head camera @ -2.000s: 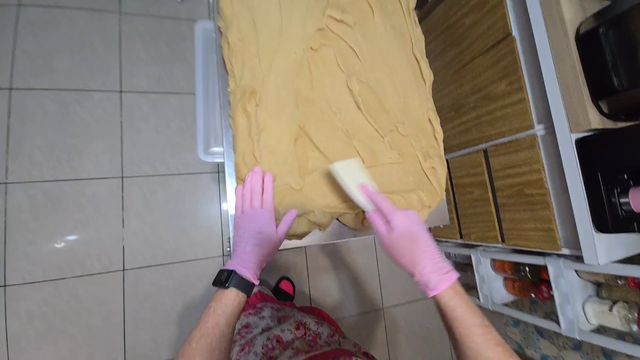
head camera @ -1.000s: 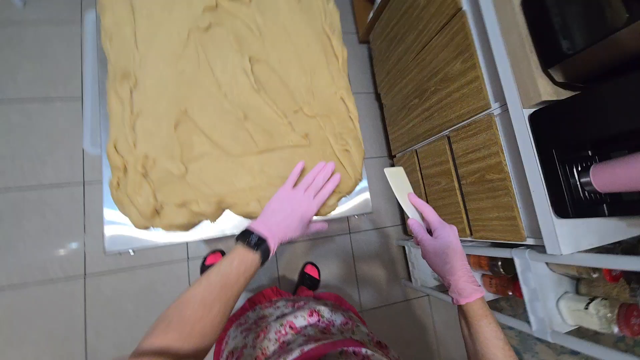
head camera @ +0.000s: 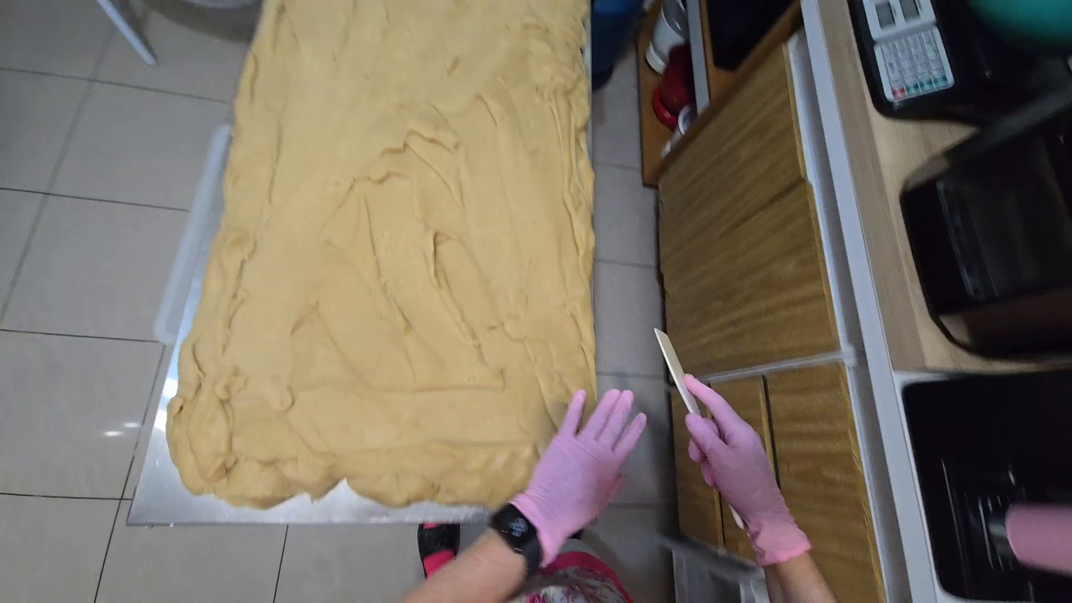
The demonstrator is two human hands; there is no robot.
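Observation:
A thick tan sheet of dough-like mass [head camera: 394, 276] with ridges and folds covers most of a metal table [head camera: 159, 494], whose bare edge shows at the near left. My left hand [head camera: 586, 461], in a pink glove and with a black watch at the wrist, lies at the near right corner of the mass, palm down, fingers spread, holding nothing. Off the table's right side, my right hand [head camera: 737, 461], gloved in pink too, grips a cream-coloured flat scraper [head camera: 674, 368], which is seen nearly edge-on and points up and away.
Wood-fronted cabinets [head camera: 745, 268] and a counter [head camera: 888, 276] run along the right, with a scale [head camera: 913, 59] and black appliances on top. A translucent plastic piece [head camera: 197, 243] sits along the table's left edge. Tiled floor [head camera: 75, 410] lies to the left.
Two seconds ago the scraper was on the mass in my right hand; it has since moved off to the right. My left hand has gone from the near edge's left part to the near right corner.

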